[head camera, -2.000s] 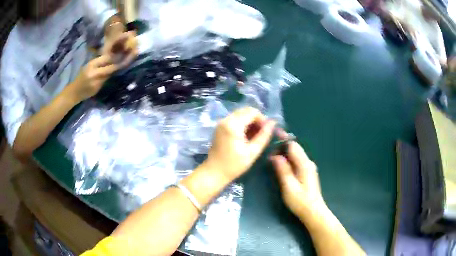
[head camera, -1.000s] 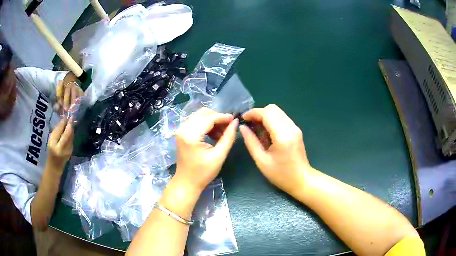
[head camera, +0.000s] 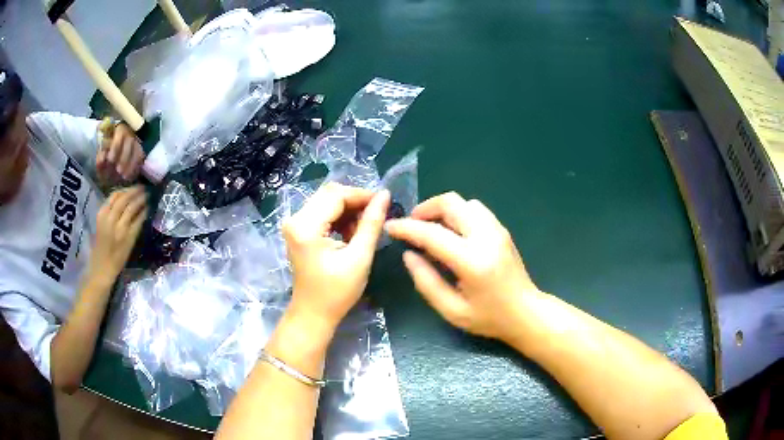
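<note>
A clear zip-lock bag (head camera: 406, 182) stands up from the fingers of my left hand (head camera: 333, 245), with a dark bit of cable (head camera: 395, 210) showing inside it. My left hand pinches the bag near its lower part. My right hand (head camera: 473, 262) is just to the right; its forefinger tip is at the bag's edge and its thumb stands apart below. The bag's lower end is hidden by my fingers. The black cable pile (head camera: 249, 150) lies beyond my left hand, and the crumpled empty bags (head camera: 193, 314) lie at near left.
A large cloudy plastic bag (head camera: 206, 94) and a white oval sheet (head camera: 301, 41) lie at far left. Other clear bags (head camera: 382, 112) lie beyond my hands. A coworker (head camera: 64, 215) sits at left, hands over the pile. A long box (head camera: 739, 129) and grey board (head camera: 731, 258) stand at right.
My right thumb has come away from the bag, and the bag now stands more upright. The coworker's hands have moved, and a clear bag now lies over part of the cable pile.
</note>
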